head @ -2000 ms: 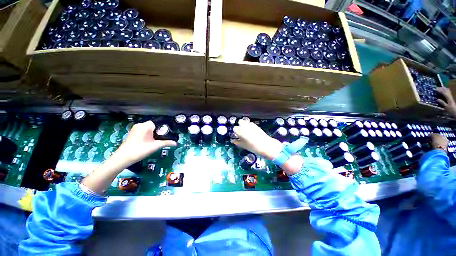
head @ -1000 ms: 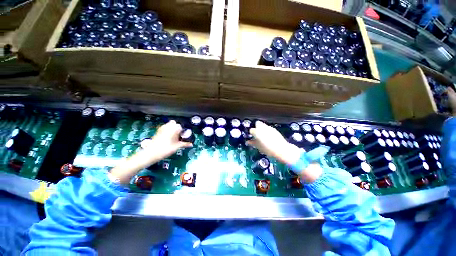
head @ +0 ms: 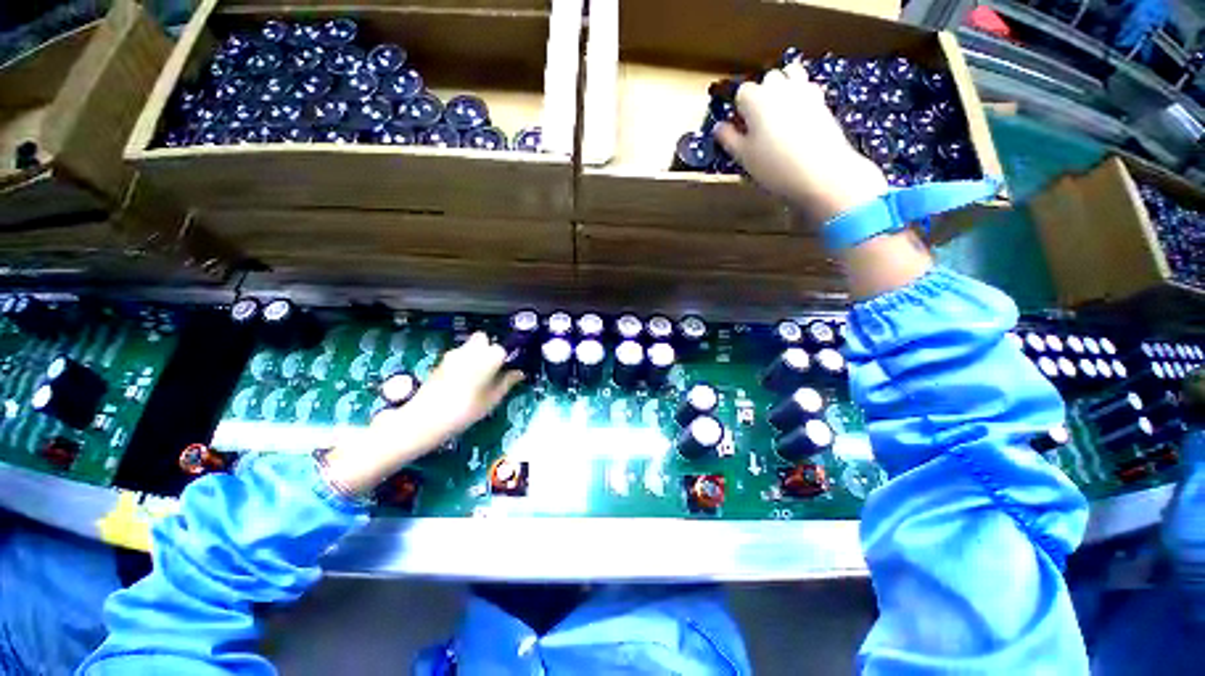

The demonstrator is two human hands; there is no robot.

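Black capacitors with pale round tops stand in two rows (head: 591, 354) on the green circuit board (head: 568, 456). My left hand (head: 456, 390) is over the board at the left end of these rows. Its fingers are on a dark capacitor (head: 523, 351). Another capacitor (head: 398, 388) stands just beside the hand. My right hand (head: 793, 139) reaches into the right open carton (head: 740, 198). Its fingers are around a dark capacitor (head: 723, 98) at the left edge of the pile.
The left carton (head: 357, 172) holds many loose capacitors. Smaller cardboard boxes stand at the far left (head: 79, 119) and far right (head: 1090, 231). Copper-coloured wound parts (head: 506, 475) sit near the front metal rail (head: 595, 548). More boards with capacitors extend to the right.
My right hand has left the board and moved up into the right carton. My left hand has stayed near the row's left end. The coworker's hand at the right carton has gone from view.
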